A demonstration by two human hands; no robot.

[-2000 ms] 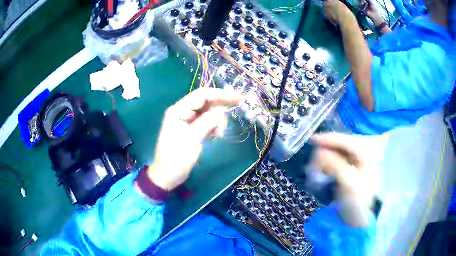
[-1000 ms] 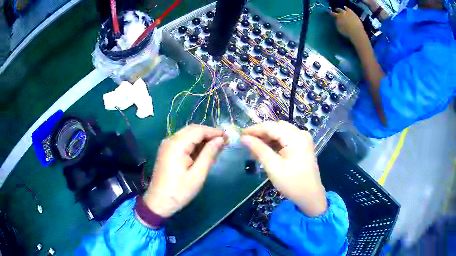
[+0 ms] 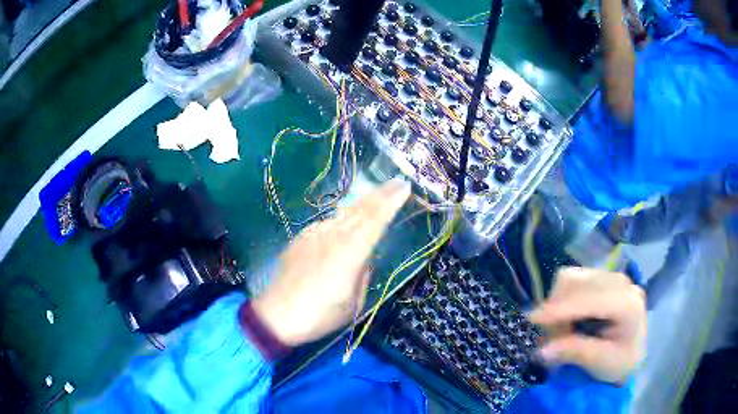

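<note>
My left hand [image 3: 328,263] is blurred, over the green table with its fingers together at the near edge of the motor tray [image 3: 518,194]. What lies under its fingers is hidden. My right hand [image 3: 595,323] is blurred and curled at the right, above the crate side. A blurred yellowish wire shows just above it; whether the hand holds it is unclear. Rows of black-topped motors fill the tray. Loose motor wires [image 3: 275,182] hang from its left edge onto the table, and yellow wires [image 3: 396,283] hang over the table's near edge.
A black lens housing [image 3: 162,242] lies left, beside the blue screw box [image 3: 57,202]. White paper [image 3: 198,133] and the plastic-wrapped grease pot [image 3: 202,65] are behind. The black screwdriver [image 3: 352,36] hangs over the tray. More motors [image 3: 469,331] lie below the table edge. A person's blue sleeve [image 3: 655,121] is right.
My hands were together over the table holding a small pale thing. They have parted: the right has moved far right and down, the left slightly right. Yellow wires now hang over the table edge.
</note>
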